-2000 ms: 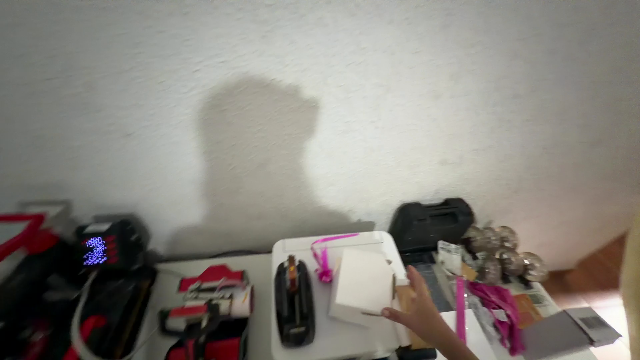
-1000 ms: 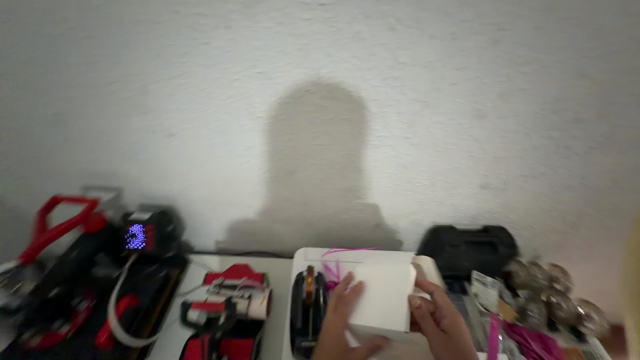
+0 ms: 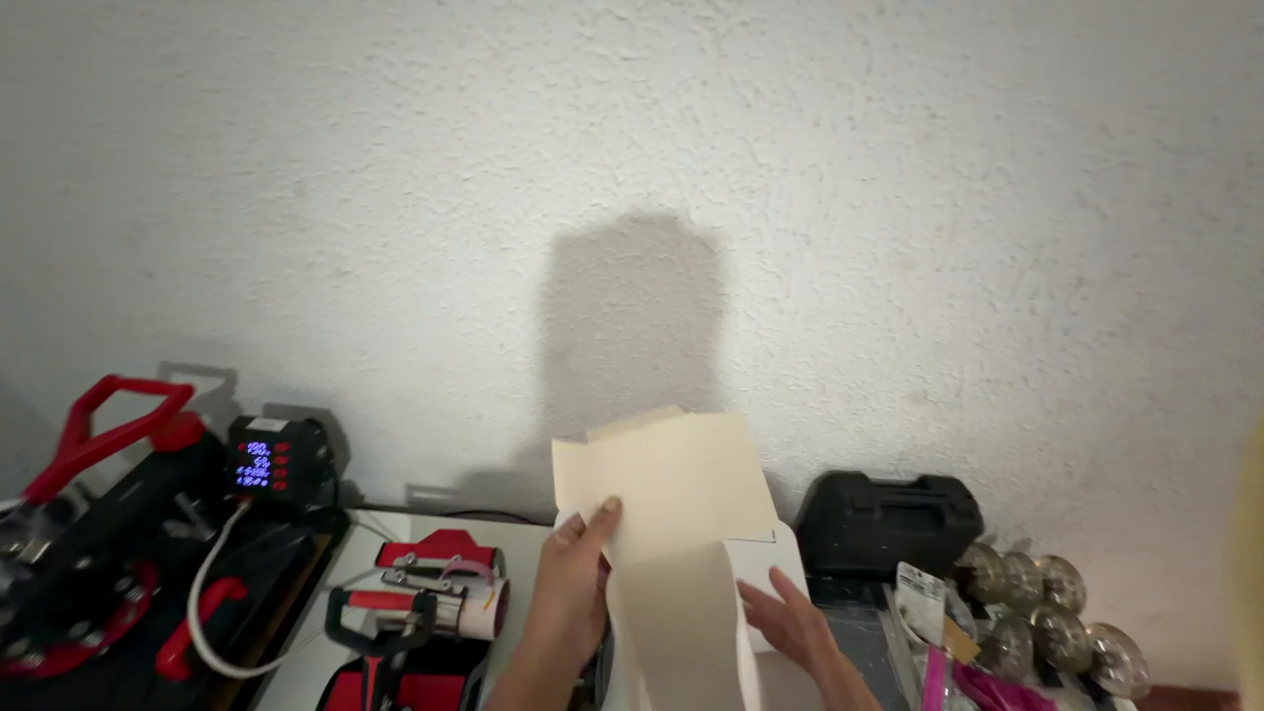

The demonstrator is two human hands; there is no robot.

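Observation:
My left hand (image 3: 578,573) grips the left edge of an unfolded cream cardboard carton (image 3: 671,523), its thumb on the face. The carton stands upright before me with flaps spread at the top; its lower part runs out of view. My right hand (image 3: 795,622) is at the carton's right side, fingers apart; whether the fingertips touch it, I cannot tell. Behind the carton is a white surface with rounded corners (image 3: 785,553), mostly covered. A dark object on it is largely hidden by my left hand.
At left stand a red-handled heat press (image 3: 109,434) and its lit digital controller (image 3: 272,459). A mug press (image 3: 434,612) holds a mug (image 3: 484,607). At right are a black plastic case (image 3: 889,523), glass-like balls (image 3: 1052,612) and pink material (image 3: 997,686). A textured wall rises behind.
The white box-shaped piece between my hands a second ago now shows as an opened-out cream carton, raised higher. My right hand has opened away from it.

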